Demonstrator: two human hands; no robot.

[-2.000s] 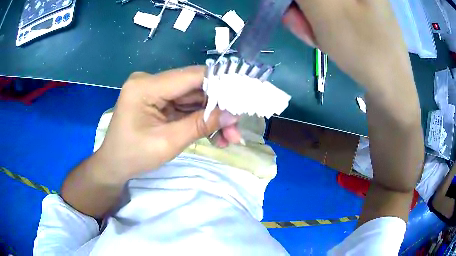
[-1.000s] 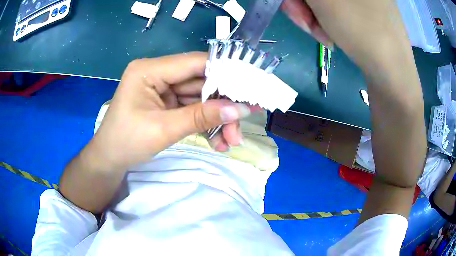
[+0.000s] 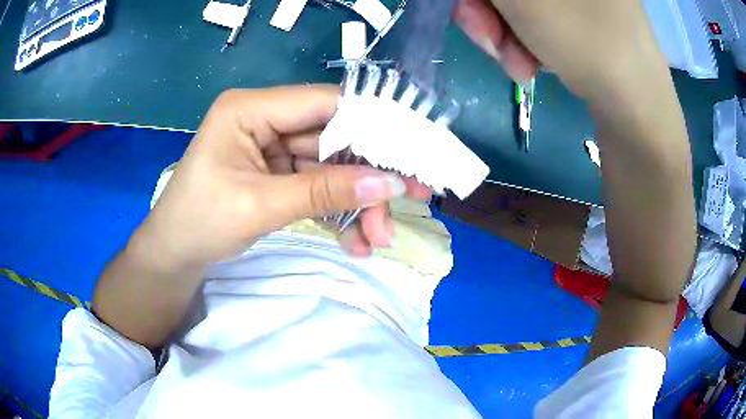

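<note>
My left hand (image 3: 270, 172) grips a fanned bunch of thin silver tubes (image 3: 393, 84) with overlapping white tags (image 3: 401, 147). The tube tops point up and away, and thin ends show below my fingers. My right hand (image 3: 499, 41), partly cut off by the top edge, holds a flat grey metal strip like a steel ruler (image 3: 425, 41). The strip is blurred and its lower end is at or just behind the tube tops; contact cannot be told. More tagged rods (image 3: 353, 41) lie on the dark green mat behind the bunch.
A digital scale (image 3: 61, 33) with small pieces on it is at the top left. Green tweezers (image 3: 524, 110) and a white scrap (image 3: 593, 152) lie right of the bunch. Clear bags (image 3: 724, 172) are at the right edge. A red object (image 3: 581, 286) is below the bench.
The tagged bunch has tilted and its fan has spread, with my left thumb now lying across its lower part. The strip in my right hand has shifted slightly over the tube tops.
</note>
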